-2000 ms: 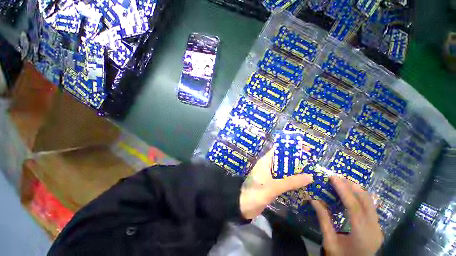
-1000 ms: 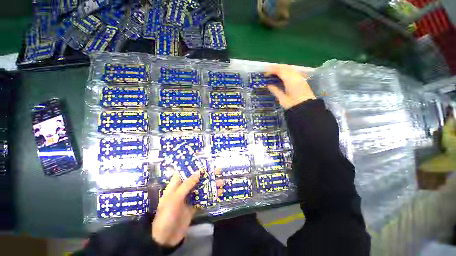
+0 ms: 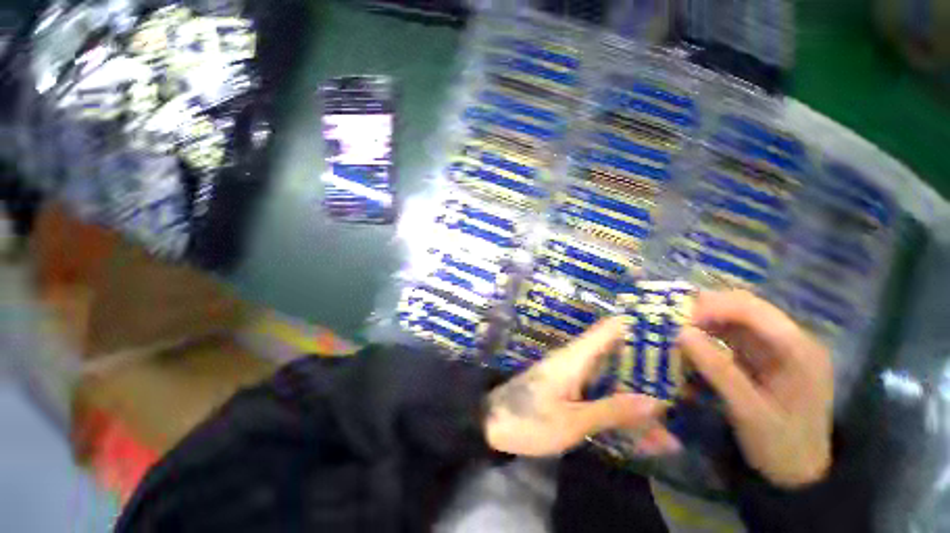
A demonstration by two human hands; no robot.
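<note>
My left hand [image 3: 557,401] holds one or more blue circuit boards [image 3: 654,338] upright over the near part of the blister tray. My right hand [image 3: 766,370] is at the boards' right edge, thumb and fingertips close together against it; blur hides whether it grips them. The clear blister tray [image 3: 573,172] lies in front of me, its columns of pockets largely filled with blue boards. Both hands cover its near edge. The picture is blurred, so single boards are hard to tell apart.
A smartphone [image 3: 357,151] with a lit screen lies left of the tray. A black bin [image 3: 231,198] of heaped, glaring boards [image 3: 146,94] stands at the upper left. A brown cardboard box [image 3: 156,302] with a red patch is below it. Another dark bin shows at the far side.
My right hand has come back from the tray's far right column to the boards at my left hand. The view has turned left, bringing the left bin and cardboard box back in.
</note>
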